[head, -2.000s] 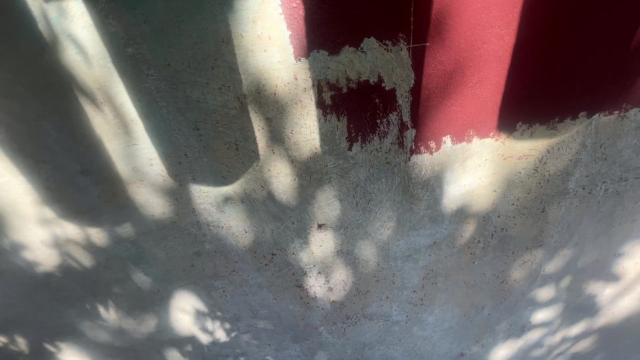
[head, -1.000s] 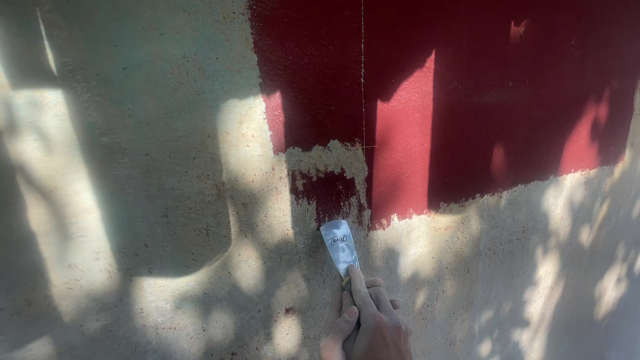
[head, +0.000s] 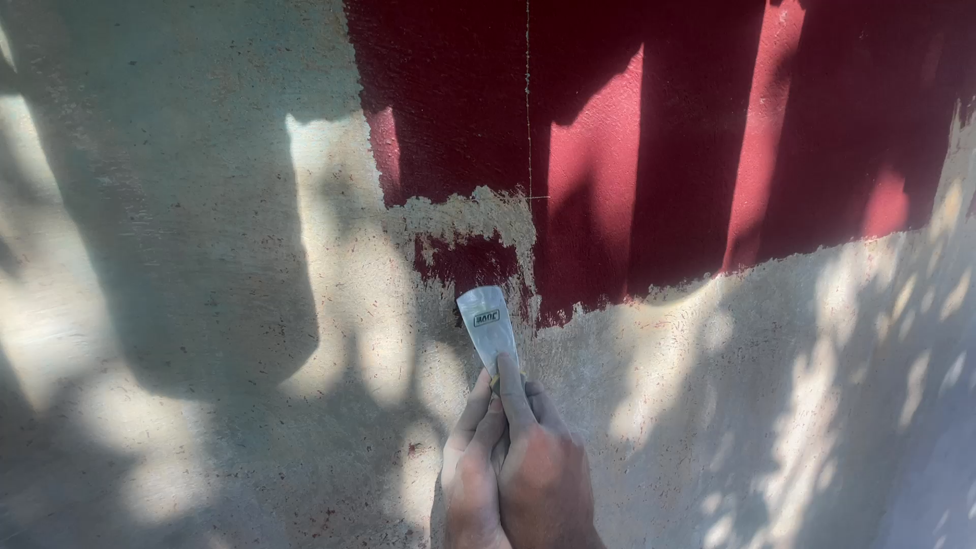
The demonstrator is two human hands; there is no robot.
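A putty knife with a wide metal blade (head: pixel 490 328) points up, its edge over the lower part of a small dark red paint patch (head: pixel 469 259). My right hand (head: pixel 540 465) grips its handle, index finger stretched along the blade's base. Pressed close on the left, my left hand (head: pixel 473 465) also has its fingers around the handle, which the hands mostly hide. Bare, scraped plaster frames the patch on top and at the right, next to a larger area of red paint (head: pixel 686 137).
The wall's bare grey-beige plaster (head: pixel 366 457) spreads left and below, dappled with sun and shadow. A thin vertical scored line (head: pixel 528 99) runs through the red paint, with a short cross line near its lower end.
Two seconds ago neither hands nor knife were in view; both were there a second ago, at the patch's lower edge. The left hand now shows more clearly beside the right. The view has shifted.
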